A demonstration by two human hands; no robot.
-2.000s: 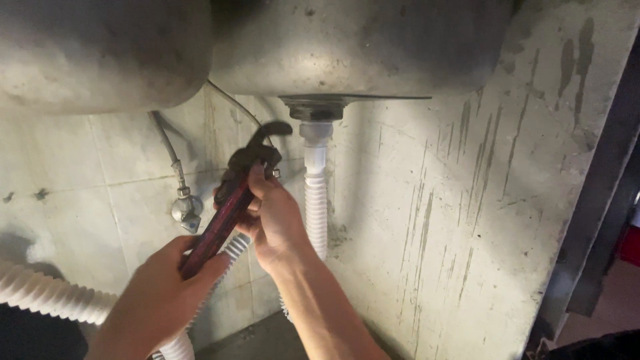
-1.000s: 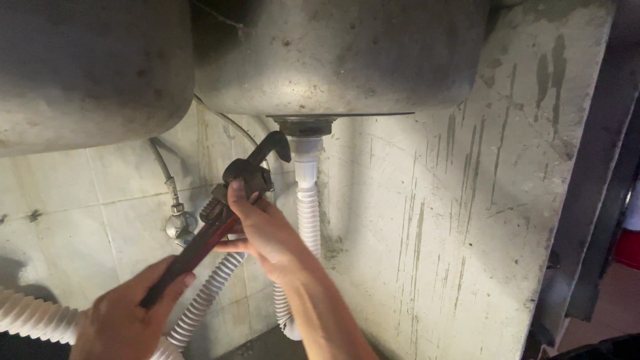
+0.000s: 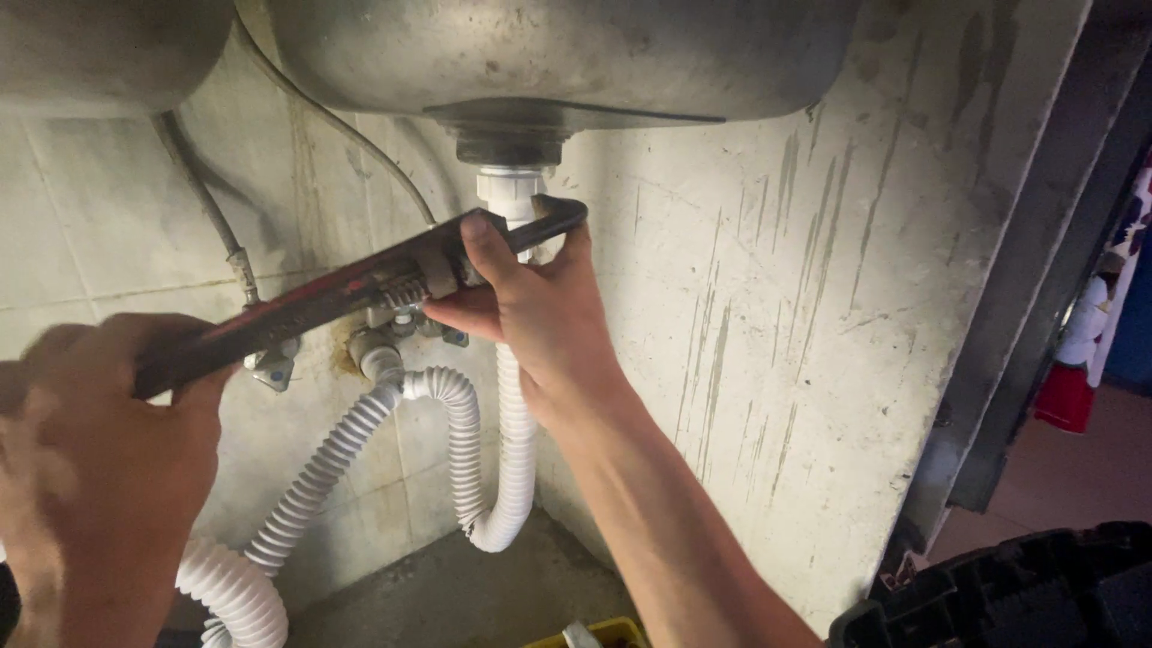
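Observation:
A worn red pipe wrench (image 3: 333,292) lies slantwise across the view, its jaws up at the right. My left hand (image 3: 117,450) is closed around the handle's lower end. My right hand (image 3: 540,306) grips the head, with the thumb on the jaw housing and fingers behind the hook jaw. Those jaws overlap the white drain pipe just below its plastic coupling nut (image 3: 509,184); whether they touch it I cannot tell. Above the nut is the dark drain fitting (image 3: 509,144) of a steel sink basin (image 3: 558,63). The white corrugated hose (image 3: 516,432) runs down behind my right hand.
Corrugated hoses (image 3: 324,468) meet at a wall outlet behind the wrench. A shut-off valve (image 3: 270,364) with a braided hose (image 3: 202,198) is on the tiled wall. A stained side wall (image 3: 765,315) stands at right. A yellow container (image 3: 616,630) and a black ribbed object (image 3: 999,585) are low down.
The wrench has swung from steep to a flatter slant, and its jaws have moved from left of the drain pipe to in front of it. Both hands still hold it. The view has shifted closer.

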